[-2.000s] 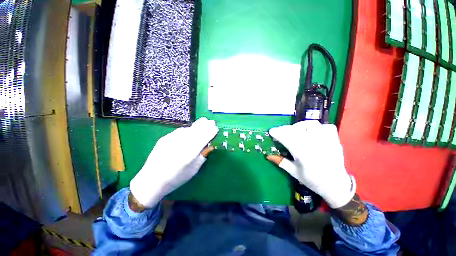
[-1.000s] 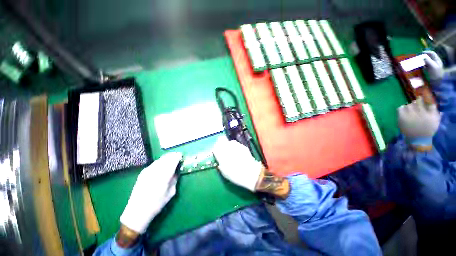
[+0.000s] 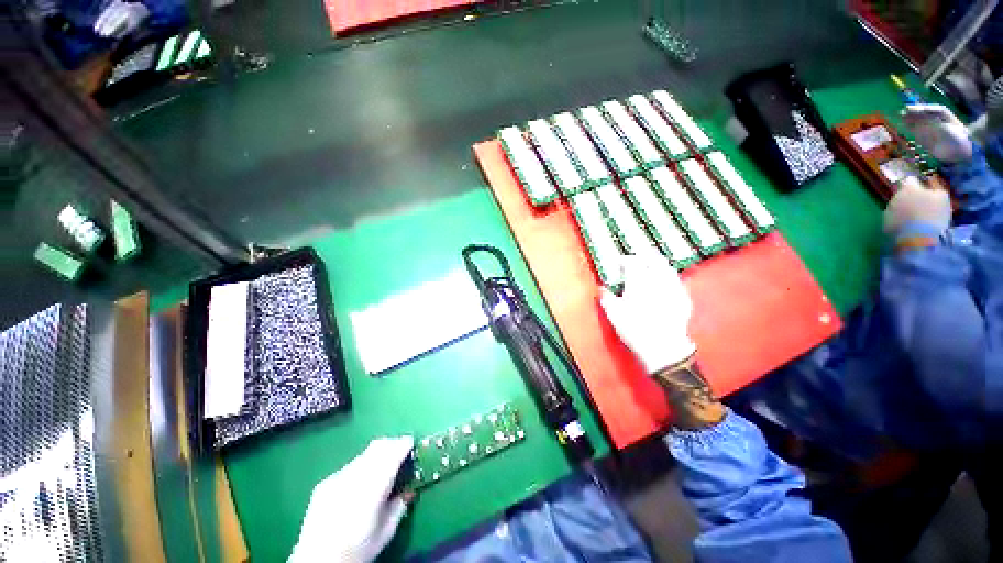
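A green circuit board (image 3: 471, 444) with small silver parts lies low over the green mat. My left hand (image 3: 357, 504), in a white glove, holds the board by its left end. My right hand (image 3: 651, 308), also gloved, is over the red mat (image 3: 759, 319), at the near edge of the boards with white strips (image 3: 671, 209). Its fingertips are at the leftmost board of the nearer row; whether they grip it is hidden. The electric screwdriver (image 3: 539, 368) lies between the green board and the red mat.
A black screw tray (image 3: 339, 368) with a white strip is at left, beside tan edging (image 3: 134, 440) and ribbed sheets (image 3: 44, 440). A white rectangular sheet (image 3: 418, 319) lies beyond the board. Another worker's gloved hands (image 3: 918, 209) are at far right, near a second black tray (image 3: 759, 105).
My right hand has left the green board and moved right to the rows on the red mat. My left hand still holds the board. The view has shifted, and the leftmost row area is partly covered.
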